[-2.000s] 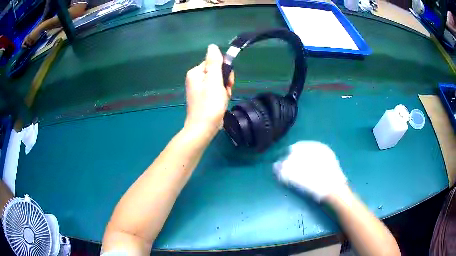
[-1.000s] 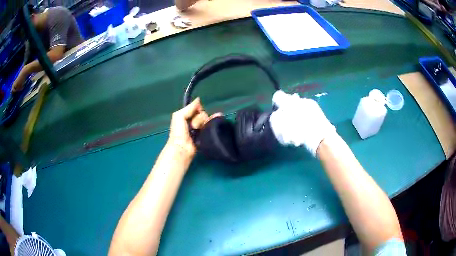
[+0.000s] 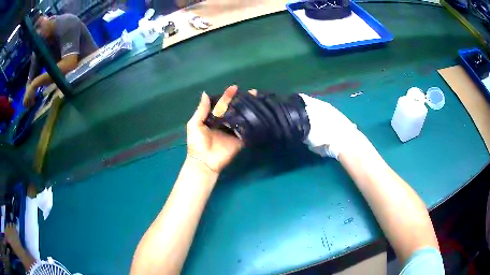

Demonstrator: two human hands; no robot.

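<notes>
The black over-ear headphones (image 3: 263, 121) are held above the green bench top, a little blurred. Their thick cups lie side by side between my hands. The headband arch is not clearly seen. My bare left hand (image 3: 212, 137) grips the left end, with its fingers spread around the cup. My right hand (image 3: 330, 126), in a white glove, holds the right end. Its fingertips are hidden behind the cup. I cannot tell whether a cloth is in the glove.
A white bottle (image 3: 409, 117) with an open flip cap stands at right. A blue tray (image 3: 349, 44) with a white liner and a black item lies at the back. A white fan (image 3: 48, 268) is at lower left. A person (image 3: 70, 40) sits at upper left.
The headphones have turned so that the arch no longer shows above the cups. Both hands remain on them. A black item now shows in the back tray, which was empty before.
</notes>
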